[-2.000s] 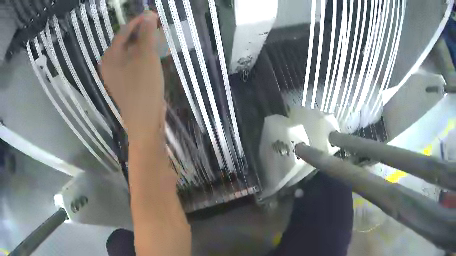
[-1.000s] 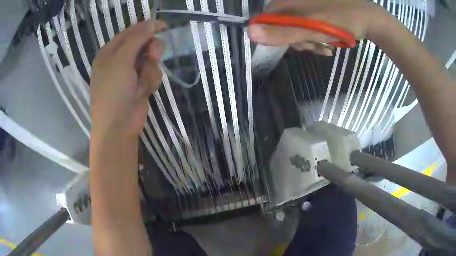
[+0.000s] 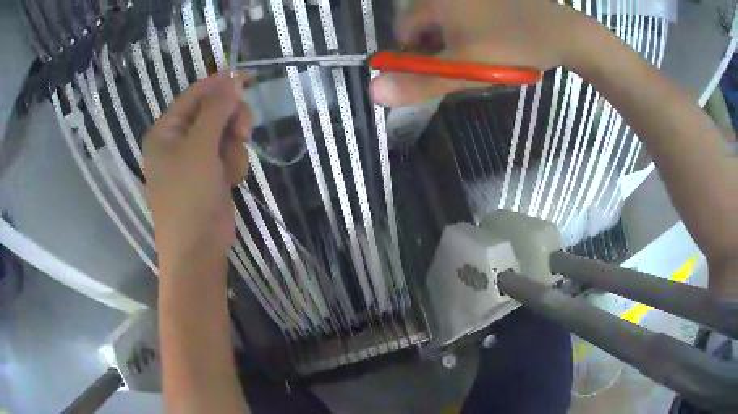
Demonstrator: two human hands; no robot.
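My right hand [image 3: 477, 48] is at the top centre and holds the scissors [image 3: 453, 68] by their orange-red handles. The long grey blades point left and their tips are at the fingertips of my left hand [image 3: 194, 154]. My left fingertips pinch a thin carrier tape [image 3: 235, 36] that runs up to the top edge. A loose strip curls down to the right of these fingers. I cannot tell whether the blades are closed on the tape.
Rows of white tapes [image 3: 344, 154] hang behind my hands, with more tapes [image 3: 583, 145] at the right. White brackets [image 3: 469, 271] and grey cart handles [image 3: 615, 323] project at lower right. Another handle [image 3: 95, 392] is at lower left. My dark-clothed legs are below.
My right hand has come in from outside the picture with the scissors. Since the middle frame, the blades have moved slightly left and down to my left fingertips.
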